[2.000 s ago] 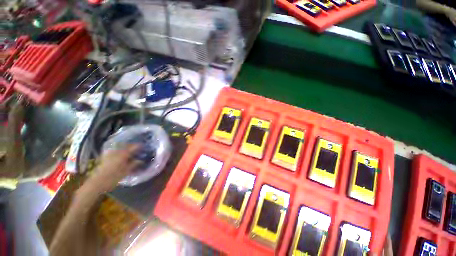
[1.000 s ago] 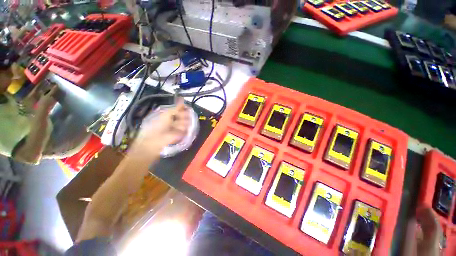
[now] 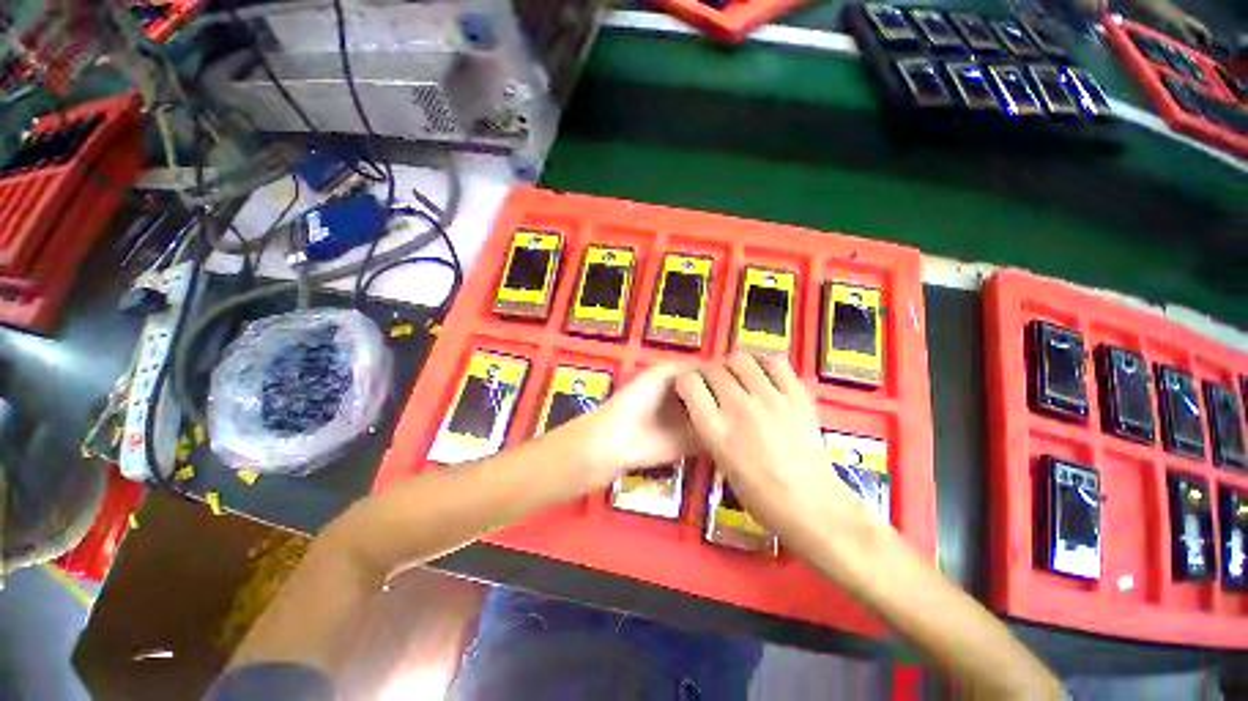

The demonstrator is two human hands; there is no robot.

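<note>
A red tray [image 3: 906, 452] holds two rows of phones with yellow frames around dark screens, such as the phone at the upper right [image 3: 851, 332]. My left hand [image 3: 654, 414] and my right hand [image 3: 750, 411] meet over the middle of the tray, above the lower-row phones. Their fingertips are close together and bent. Whether they hold a small part cannot be seen. A round, crinkled clear plastic bag [image 3: 299, 389] of dark small pieces lies left of the tray.
A second red tray [image 3: 1006, 452] with dark phones stands at the right. A black tray [image 3: 975, 62] of phones sits on the green conveyor belt [image 3: 712, 130]. Cables, a blue connector [image 3: 338, 226], a white power strip [image 3: 153, 370] and a grey equipment case [image 3: 397, 82] are at the left.
My left hand has moved from the bag to the tray, and my right hand has come in from the right edge beside it. The camera view has turned to the right.
</note>
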